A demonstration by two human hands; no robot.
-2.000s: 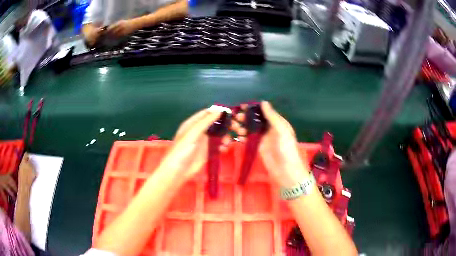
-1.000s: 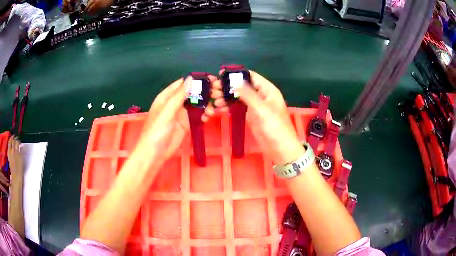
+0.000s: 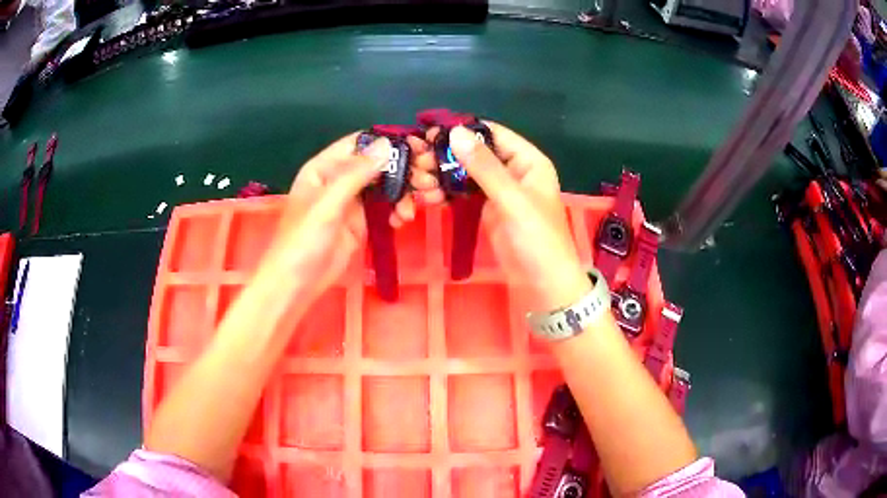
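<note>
My left hand [image 3: 336,190] holds a smartwatch [image 3: 396,171] with a lit dark screen, thumb on its upper left. My right hand [image 3: 511,185] holds a second smartwatch [image 3: 451,172], its thumb on the screen, which shows some blue and white. Both watches are side by side, faces up, dark red straps hanging below over the orange-red compartment tray [image 3: 396,367]. Several smartwatches lie face down along the tray's right side, one with its round sensor showing [image 3: 615,234]. A pale-strapped wristwatch [image 3: 571,311] is on my right wrist.
A white paper sheet [image 3: 41,340] lies left of the tray. Small white pieces [image 3: 209,181] and two dark red straps [image 3: 38,185] are on the green top. A grey post [image 3: 768,117] stands at right. Another loaded tray [image 3: 825,292] and a person's sleeve [image 3: 869,360] are at the right edge.
The screens have gone from bright white to mostly dark with icons. The right thumb is now higher on its screen. The neighbour's hand at left is gone from the paper.
</note>
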